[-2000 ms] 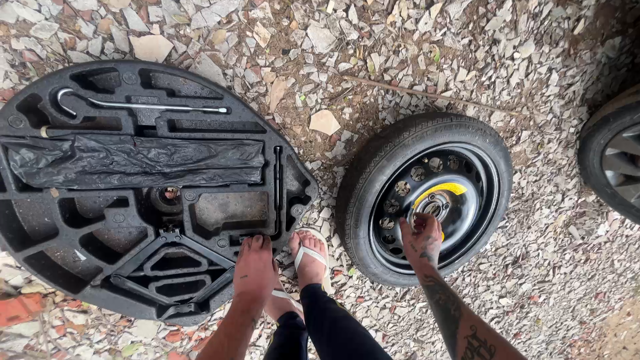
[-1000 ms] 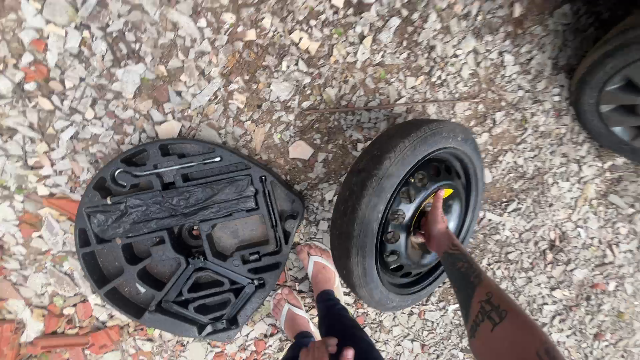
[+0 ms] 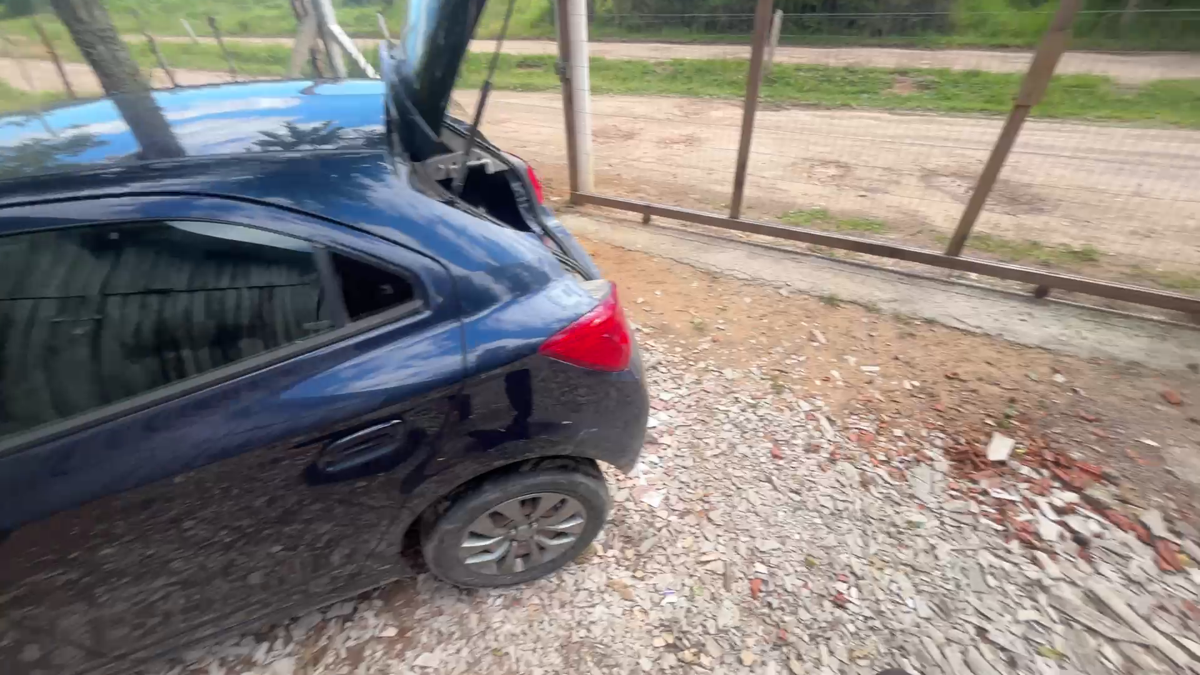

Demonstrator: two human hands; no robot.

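Neither my left hand nor my right hand shows in the head view now, so what they hold is hidden. A dark blue hatchback car (image 3: 375,375) fills the left side, seen from its side and rear. Its tailgate (image 3: 441,56) is raised over the open boot (image 3: 497,192). The rear wheel (image 3: 520,534), with a silver multi-spoke wheel cover, stands on the gravel below the red tail light (image 3: 595,333). The spare wheel and the black foam tool tray are out of view.
Loose stone chips (image 3: 750,562) cover the ground beside the car, with broken red brick pieces (image 3: 1059,478) at the right. Beyond a strip of bare soil, a wire mesh fence with a brown metal frame (image 3: 844,244) borders a dirt road. A tree trunk (image 3: 122,75) rises behind the car.
The view has swung up from the ground to the car. My right hand was at the spare wheel's hub; it, the spare wheel and the tool tray have left the view.
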